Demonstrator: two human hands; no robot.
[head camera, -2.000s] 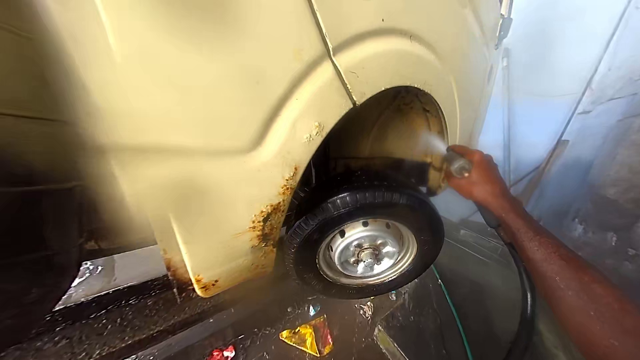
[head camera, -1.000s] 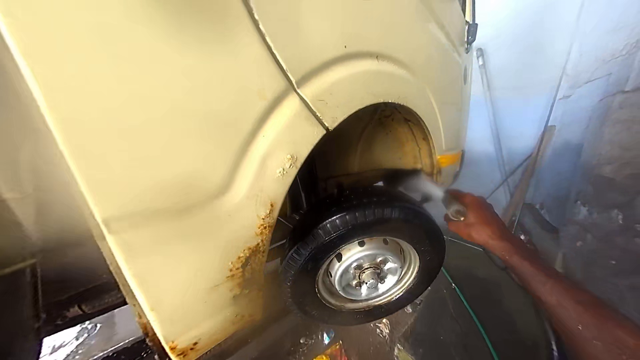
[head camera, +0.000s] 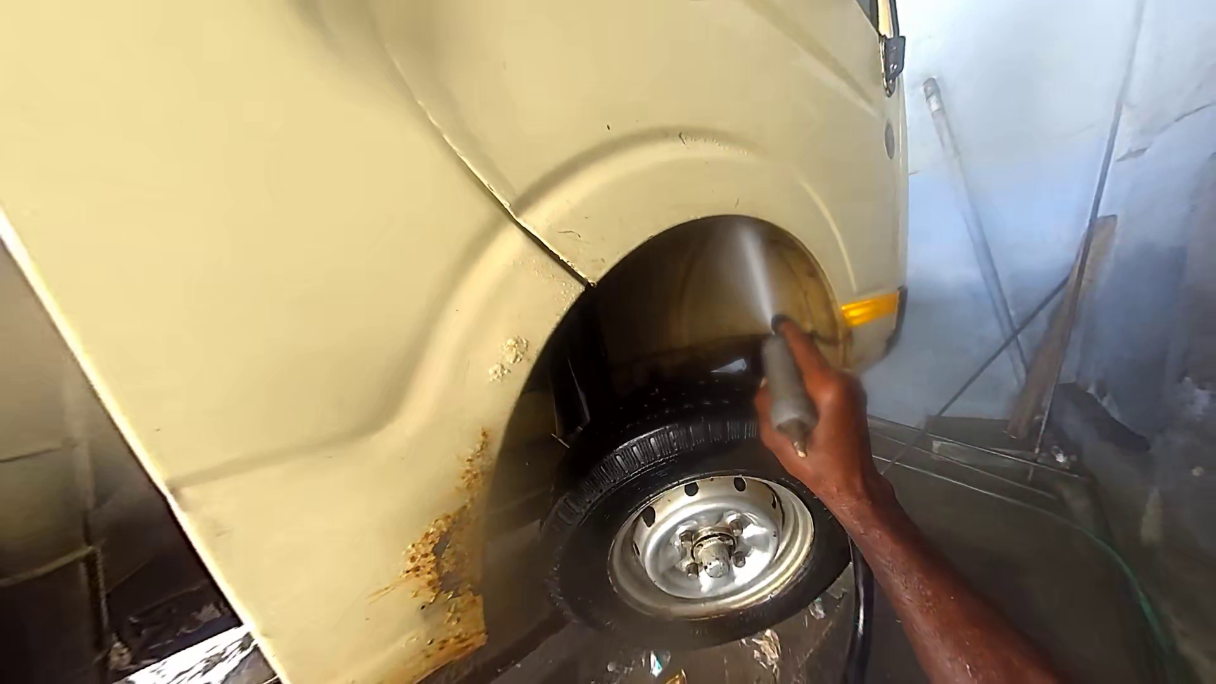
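Observation:
My right hand (head camera: 825, 427) is closed around a grey spray gun (head camera: 787, 385), just above the tyre (head camera: 655, 456) of a cream-coloured van (head camera: 313, 285). A white jet (head camera: 753, 266) leaves its nozzle and goes up into the wheel arch (head camera: 703, 294). The steel wheel rim (head camera: 712, 551) is wet and shiny, with its hub and nuts in sight. Rust (head camera: 442, 560) and flaking paint mark the panel edge behind the wheel. My left hand is out of view.
A black hose (head camera: 863, 608) hangs below my right forearm. Behind it a green hose (head camera: 1121, 570) lies on the wet floor. A pole (head camera: 978, 218) and a wooden board (head camera: 1064, 323) lean at the pale wall. An orange side light (head camera: 869, 310) sits on the van's corner.
The spray gun has swung from pointing left across the tyre top to pointing up into the arch. My right hand is now in front of the arch opening rather than at its right edge.

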